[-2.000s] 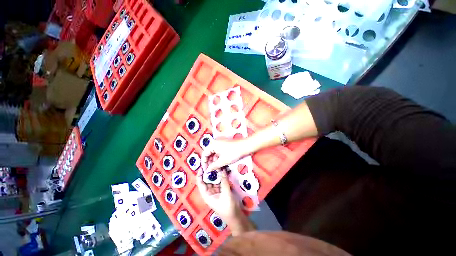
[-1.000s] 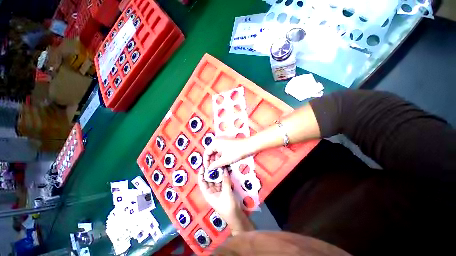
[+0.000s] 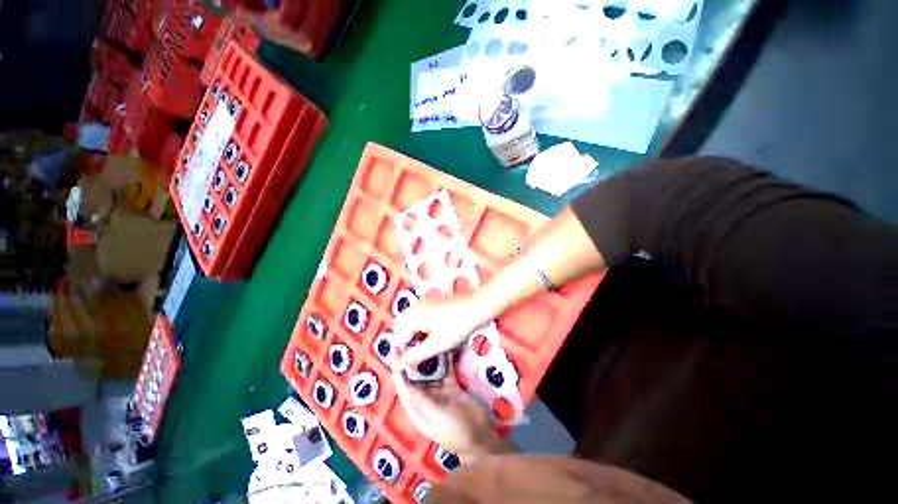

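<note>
My left hand [image 3: 448, 411], coming from the bottom, holds a small round part [image 3: 427, 367] with a dark centre and pale rim. My right hand [image 3: 435, 329], coming from the right, has its fingers bent at the part's upper side; whether they pinch anything is hidden. Both hands are above the orange-red pocket tray [image 3: 532, 320]. Similar round parts sit in its pockets left of and below my hands. A white die-cut sheet [image 3: 433, 246] with rows of round holes lies on the tray, partly covered by my right hand and wrist. A round part shows on its lower end.
A small bottle [image 3: 510, 133], white pieces [image 3: 560, 168], a printed sheet [image 3: 438, 89] and holed backing sheets [image 3: 615, 98] lie beyond the tray. Stacked red trays [image 3: 251, 182] stand at the upper left. Scrap squares [image 3: 295, 458] lie at the lower left.
The view has shifted and turned slightly, so the tray sits lower in the picture. My left hand still holds the round part, with my right fingers still at it.
</note>
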